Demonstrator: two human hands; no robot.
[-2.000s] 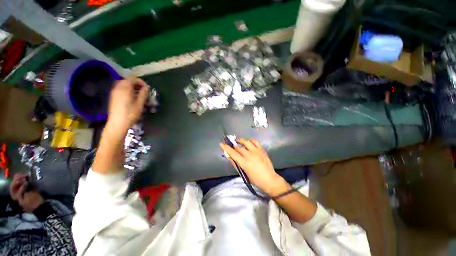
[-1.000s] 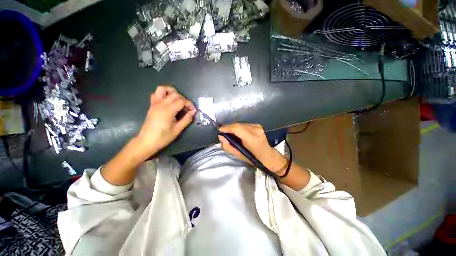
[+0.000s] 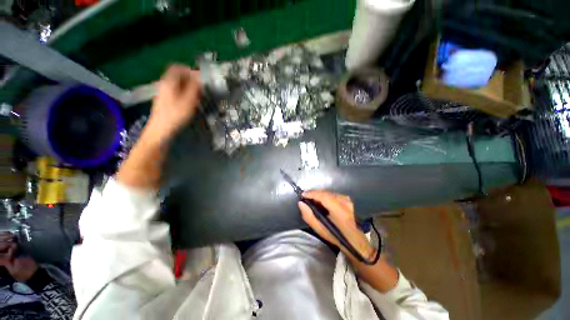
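My right hand (image 3: 334,222) holds a black soldering iron (image 3: 319,214) like a pen, its thin tip pointing up and left over the bench top. My left hand (image 3: 178,100) is raised at the left rear, beside the pile of modules (image 3: 275,100); it is blurred. A blurred silvery piece shows just right of its fingers, and I cannot tell whether the hand holds it. A single silver-white module (image 3: 309,155) lies flat on the bench in front of the pile, above the iron's tip.
A purple-rimmed grey cylinder (image 3: 119,125) stands at left, a yellow item (image 3: 53,181) below it. A tape roll (image 3: 362,94), white cylinder (image 3: 377,34) and carton (image 3: 519,87) stand behind the green mat (image 3: 437,150). A large cardboard box (image 3: 431,250) is at lower right. Another person's hand (image 3: 19,262) shows at lower left.
My left hand has moved from near the iron's tip up to the pile's left side. The module that lay by the tip is no longer there. My right hand still holds the iron. The view has shifted.
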